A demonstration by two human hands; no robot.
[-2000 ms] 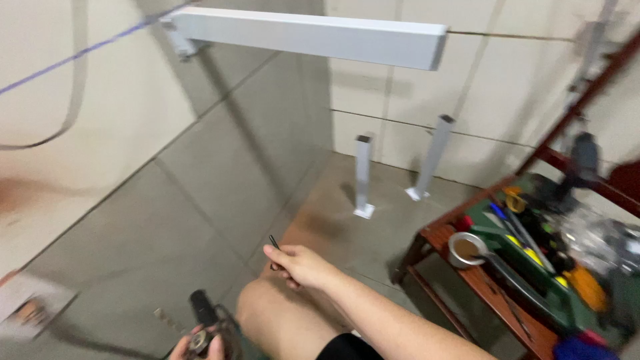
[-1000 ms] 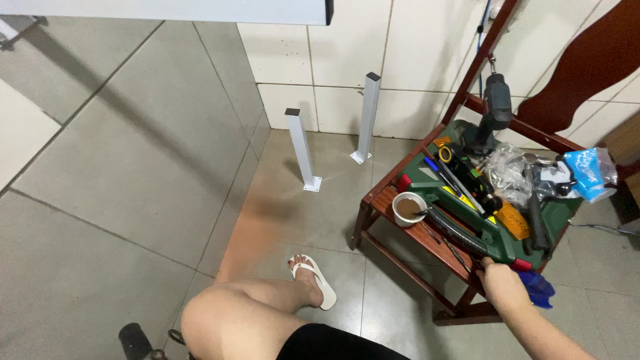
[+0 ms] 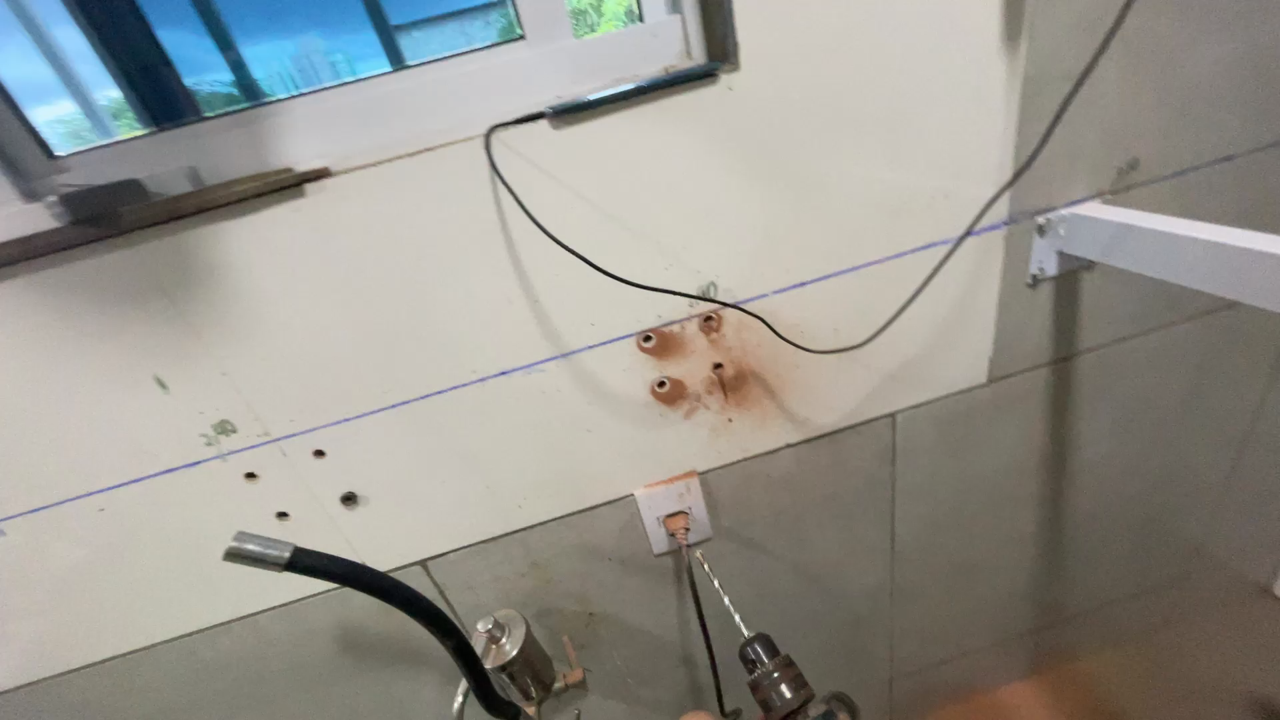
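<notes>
A power drill [image 3: 778, 684] stands nose up at the bottom edge, a masonry drill bit [image 3: 722, 594] fixed in its chuck. Just left of the chuck shows a sliver of my left hand [image 3: 697, 715], at the drill; most of the hand is below the frame. Low on the right is a blurred patch of skin, and whether it is my right hand or my knee I cannot tell. On the white wall are holes ringed with reddish dust [image 3: 662, 388] and, farther left, several darker holes [image 3: 348, 498]. A blue line [image 3: 440, 393] runs above both groups.
A black hose with a metal end [image 3: 380, 590] rises in front of a metal fitting [image 3: 515, 655]. A cord is plugged into the wall outlet [image 3: 655, 500]. Another black cable [image 3: 620, 282] hangs across the wall. At right, a white metal bracket [image 3: 1180, 240] juts out. The window [image 3: 300, 90] is above.
The view has swung left and up to the wall and window. One second ago my right hand was at the tools on the chair, which is now out of view.
</notes>
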